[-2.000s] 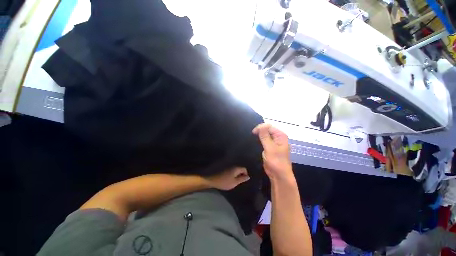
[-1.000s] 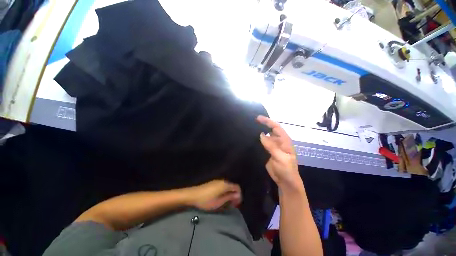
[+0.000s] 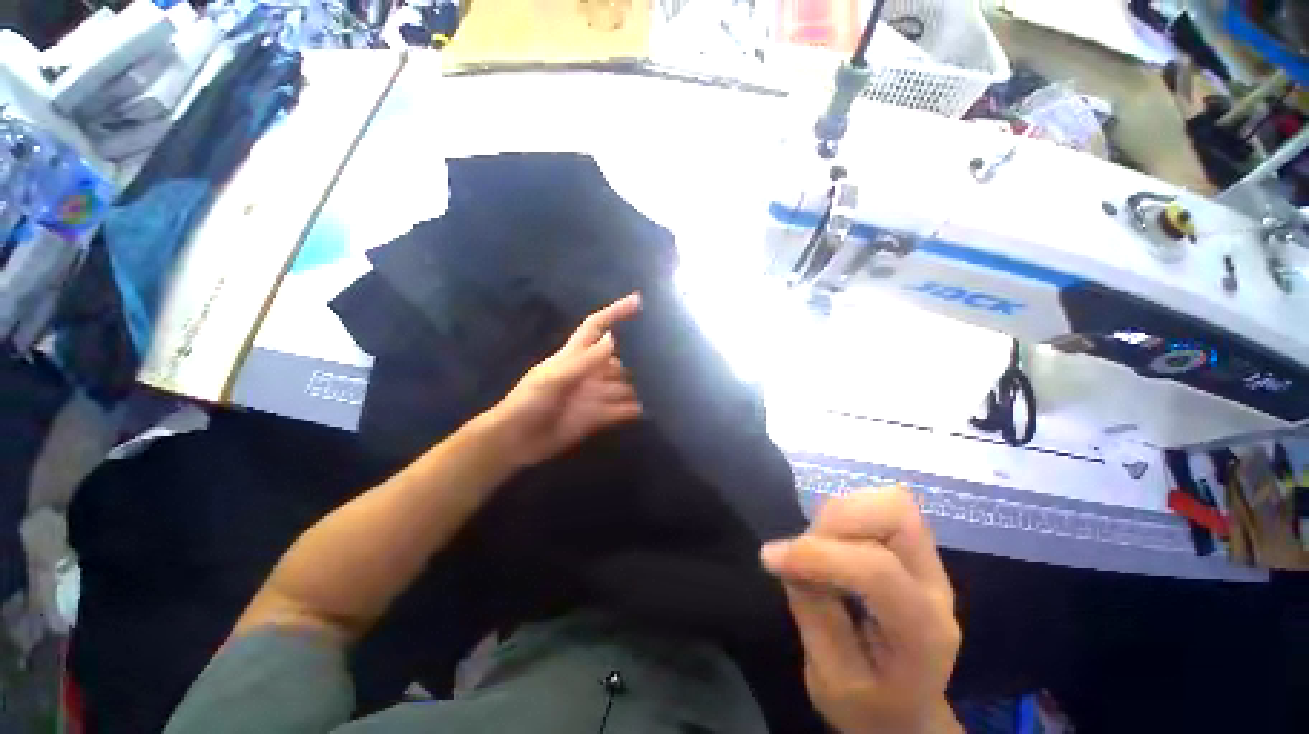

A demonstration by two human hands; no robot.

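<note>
A black cloth (image 3: 531,258) lies across the white table and hangs over its front edge toward my lap. My left hand (image 3: 570,384) rests on the cloth with its fingers apart, index finger pointing up toward the machine side. My right hand (image 3: 866,588) is at the table's front edge, fingers bent, with thumb and index finger at the cloth's right edge; whether it pinches the cloth is hard to tell. The white Jack sewing machine (image 3: 976,294) stands at the right, its head end beside the cloth under bright glare.
Black-handled snips (image 3: 1014,402) lie under the machine arm. A ruler strip (image 3: 1005,512) runs along the front edge. A red-handled tool (image 3: 1194,508) lies among tools at right. A white lattice basket (image 3: 926,65) stands behind the machine. Fabric and a plastic bag (image 3: 55,179) lie at far left.
My left hand has moved from near my lap up onto the cloth, and its fingers have spread. My right hand has come lower and nearer. The view now takes in more of the table's back.
</note>
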